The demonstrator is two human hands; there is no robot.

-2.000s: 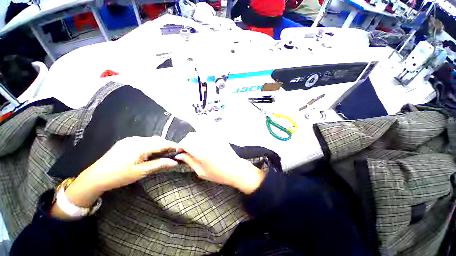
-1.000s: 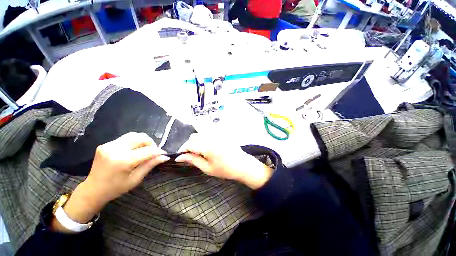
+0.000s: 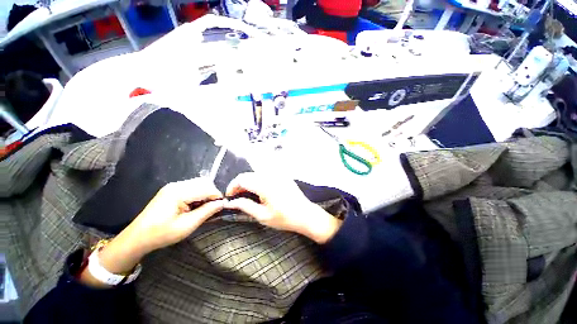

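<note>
The checked garment lies over my lap and the table's front edge. A black panel lies on it, with a short pale strip near its right end. My left hand and my right hand meet at the panel's lower edge. Both pinch the dark edge between thumb and fingers, fingertips nearly touching. The bit of cloth between the fingertips is mostly hidden. The needle area of the white sewing machine is just beyond my hands, apart from the cloth.
Snips with green and yellow loops lie under the machine arm, near a small dark tool. More checked pieces with dark edges hang at the right. A person in red is at the back.
My fingertips have closed in towards each other along the dark edge, and my hands are more arched than one second ago. The black panel's lower left part has shifted slightly. The view has shifted slightly.
</note>
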